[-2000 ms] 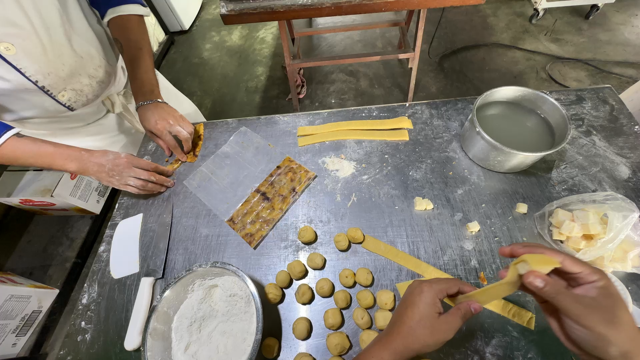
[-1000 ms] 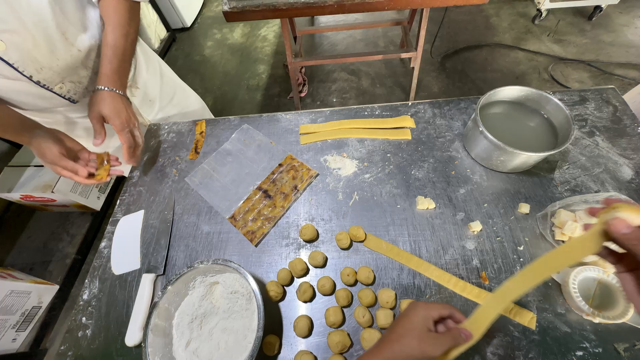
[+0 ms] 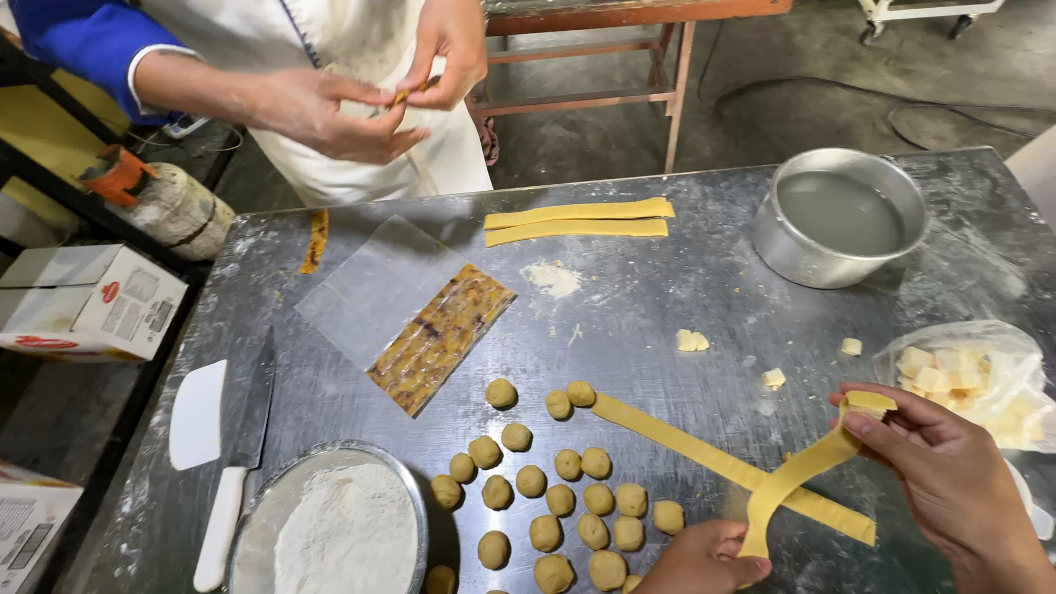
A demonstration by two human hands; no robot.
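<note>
A yellow dough strip (image 3: 792, 474) hangs in a curve between my hands. My left hand (image 3: 709, 561) pinches its lower end near the table's front edge. My right hand (image 3: 932, 462) holds the upper end, which is folded over a pale cube-like piece. Beneath it, another flat dough strip (image 3: 676, 441) lies diagonally on the metal table. Many round dough balls (image 3: 594, 528) sit left of my left hand. Beyond my right hand, a clear plastic bag (image 3: 973, 371) holds pale cheese-like cubes, and loose cubes (image 3: 774, 378) lie on the table.
A metal pot of cloudy liquid (image 3: 840, 219) stands back right. Two dough strips (image 3: 577, 221) lie at the back. At left are a mottled brown-yellow slab (image 3: 441, 338), a knife (image 3: 239, 478), a white scraper (image 3: 196, 417) and a flour bowl (image 3: 346, 528). A co-worker's hands (image 3: 371, 107) work across the table.
My right hand has come down and left from one second ago, and the strip's upper end is now folded. The co-worker's hands have come together around a small piece. The view has shifted.
</note>
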